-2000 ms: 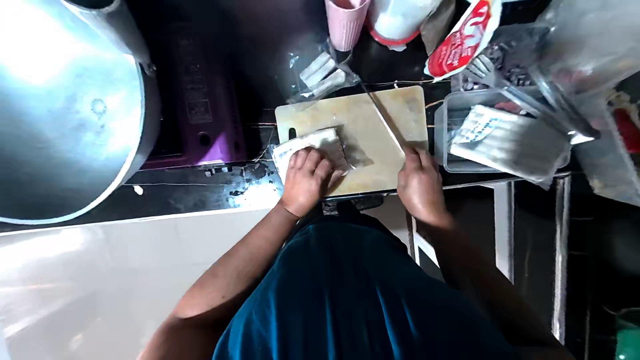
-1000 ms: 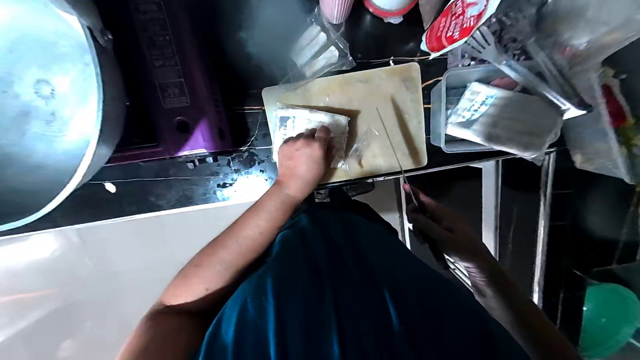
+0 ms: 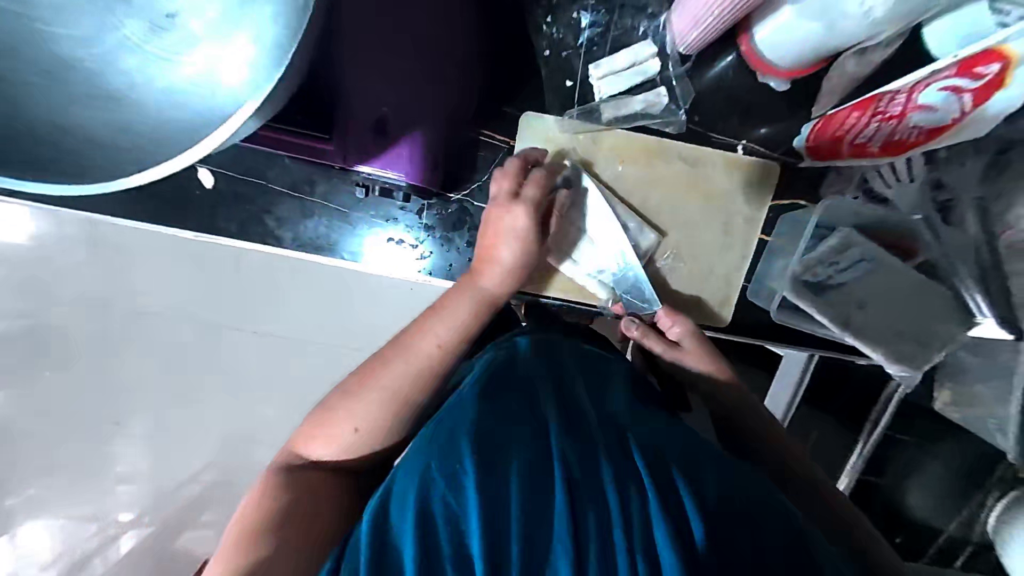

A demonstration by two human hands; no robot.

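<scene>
A light cutting board (image 3: 708, 216) lies on the black counter with a plastic-wrapped white packet (image 3: 582, 276) on its left part. My right hand (image 3: 672, 340) holds a knife at the board's near edge; its handle is mostly hidden. The wide knife blade (image 3: 612, 240) slants across the packet, its point toward the upper left. My left hand (image 3: 520, 216) curls its fingers over the packet's left side, close to the knife point, with the thumb and contact hidden. A clear plastic bag (image 3: 676, 112) with several white rolls (image 3: 628, 68) overlaps the board's far edge.
A large metal pot (image 3: 136, 88) and a purple stove (image 3: 400, 160) stand to the left. At right, a clear plastic container (image 3: 772, 264) holds another wrapped packet (image 3: 880, 296), near metal utensils (image 3: 952, 240). A red-and-white package (image 3: 912, 104) and a pink cup (image 3: 708, 20) are behind.
The knife has come from the board's right side to lie over the packet. My right hand has moved left with it. The packet has turned on the board. The view is closer and tilted.
</scene>
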